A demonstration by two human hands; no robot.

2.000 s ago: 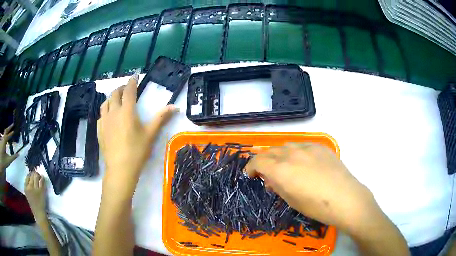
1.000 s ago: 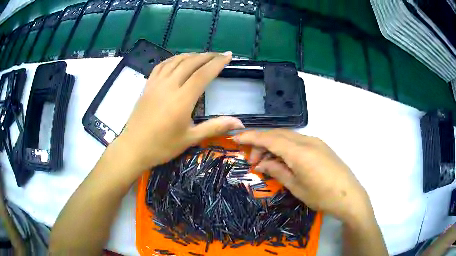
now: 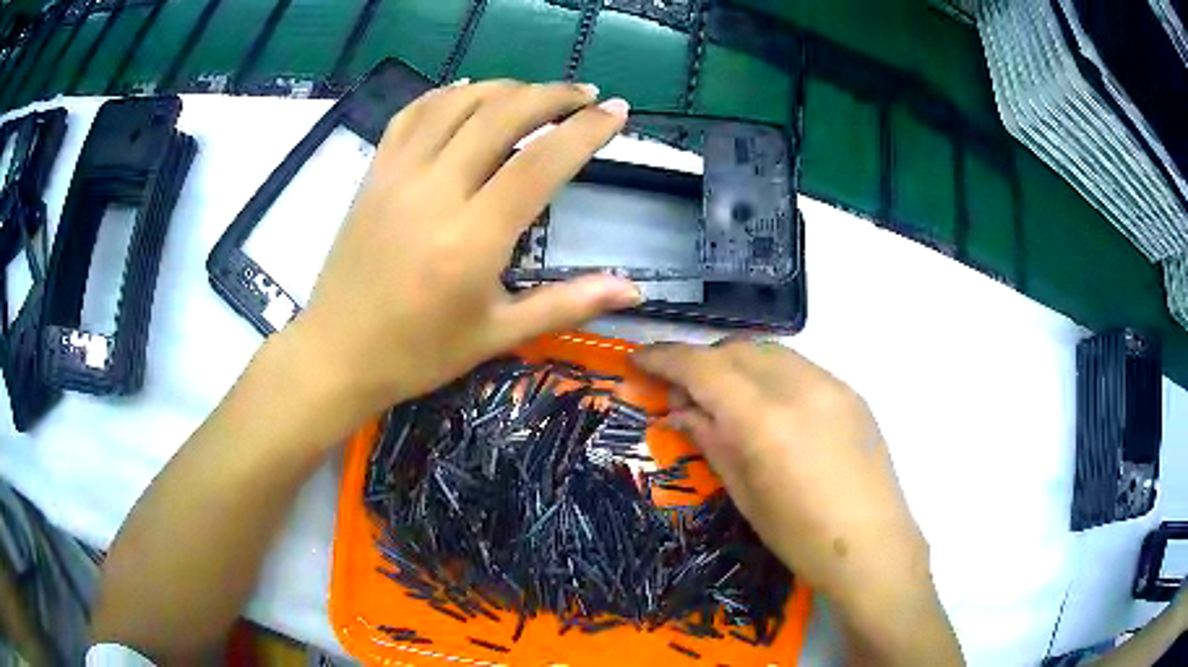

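Observation:
My left hand spans a black middle frame, thumb on its near edge and fingers on its far edge. This frame sits slightly raised and askew over the stack of frames. My right hand is over the far right part of the orange parts tray, thumb and forefinger close together near the rim. Whether a strip is between them cannot be told. The tray holds a heap of small black strips. Another black frame lies tilted left of my left hand, partly hidden by it.
Stacked frames stand at the left and far right. A green conveyor belt with frames runs beyond the white bench cover. White-edged layered trays are at the top right. Another person's sleeve shows at lower left, a forearm at lower right.
My left hand has moved from the loose tilted frame to the stack and taken hold of its top frame, now slightly raised. My right hand has moved from the strip heap towards the tray's far rim.

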